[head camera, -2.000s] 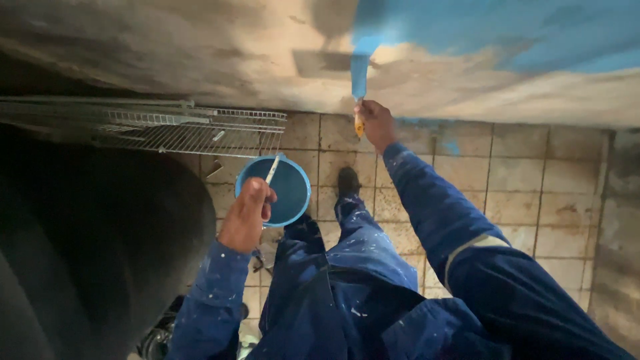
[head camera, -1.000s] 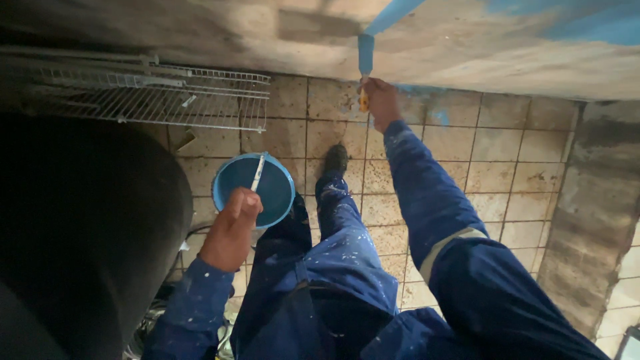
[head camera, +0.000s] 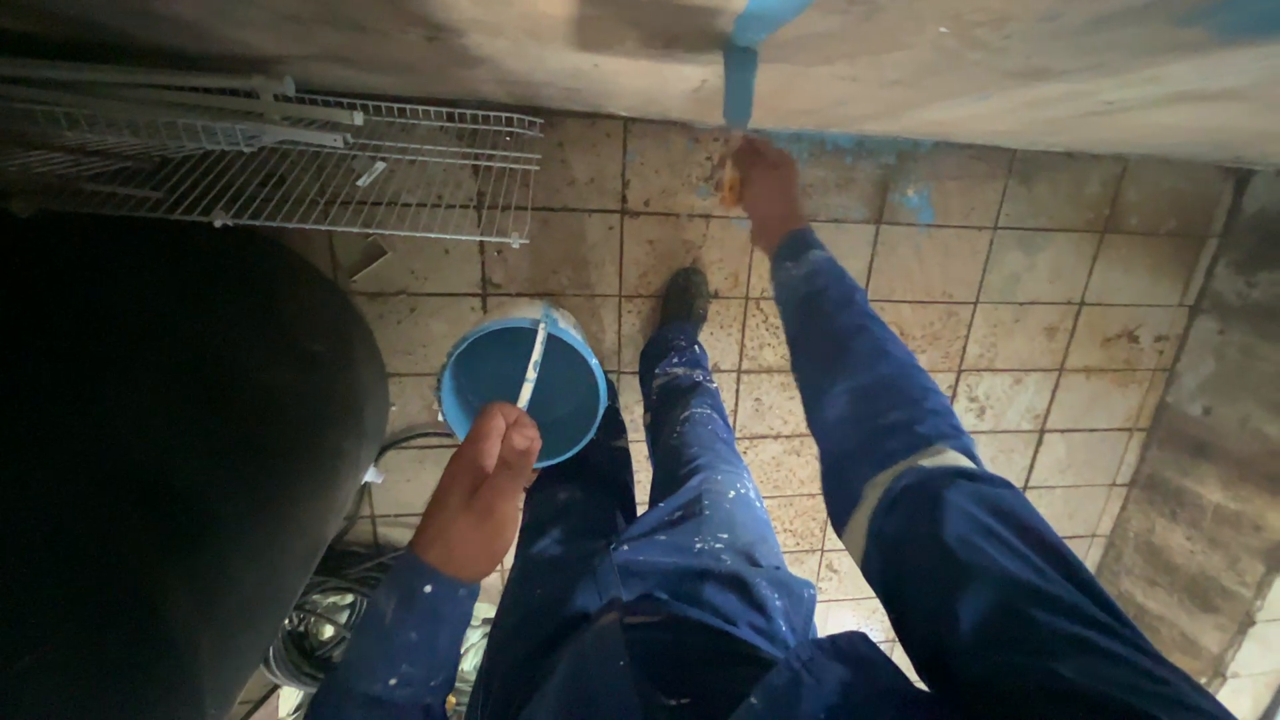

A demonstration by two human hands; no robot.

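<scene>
My left hand is closed on the pale, paint-marked handle of a bucket with blue paint inside. The bucket hangs over the tiled floor to the left of my legs. Up at the wall, my right hand grips a paintbrush by its yellowish handle. The brush's bristle end meets a band of wet-looking blue paint on the beige wall; the bristles are hard to tell from the paint.
White wire racks lean at the left by the wall. A large black rounded object fills the lower left, with coiled cables beside it. Brown-spotted floor tiles carry blue paint smears near the wall. Another wall bounds the right side.
The blue strip at the brush lay against a larger painted area two seconds ago; now a narrow band runs from it up to the right. My left hand still holds the bucket. The view has shifted.
</scene>
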